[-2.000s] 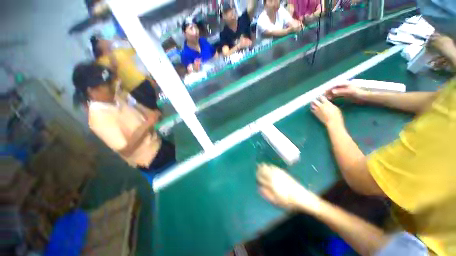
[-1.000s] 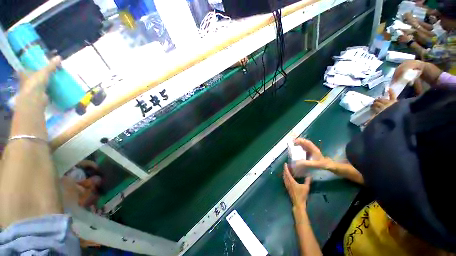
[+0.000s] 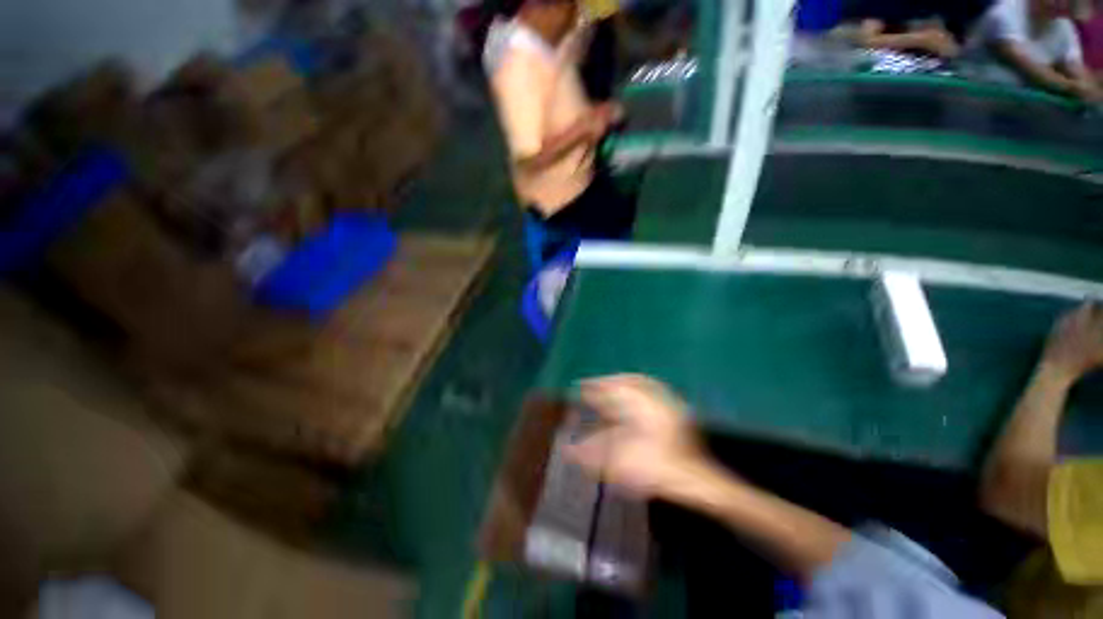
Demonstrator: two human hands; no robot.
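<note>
My right hand (image 3: pixel 641 438), blurred, reaches in from the lower right in a grey-blue sleeve. Its fingers look apart, with nothing visible in them. It is above the brown shipping carton (image 3: pixel 514 484) at the near end of the green bench. Slim whitish retail boxes (image 3: pixel 559 532) lie in rows inside the carton, partly hidden under my hand. One white retail box (image 3: pixel 907 327) lies on the green bench top (image 3: pixel 726 327) near its pale edge. My left hand is not in view.
A person's arm (image 3: pixel 1028 423) with a yellow sleeve rests at the bench on the right. Another person (image 3: pixel 550 121) sits beyond the bench's end. A white post (image 3: pixel 752 133) rises from the bench edge. Blurred brown cartons and a blue bin (image 3: pixel 327 260) stand left.
The view has swung left and down from the shelf to the bench end and carton. My left hand and the turquoise bottle it held have left view. My right hand has come back into view.
</note>
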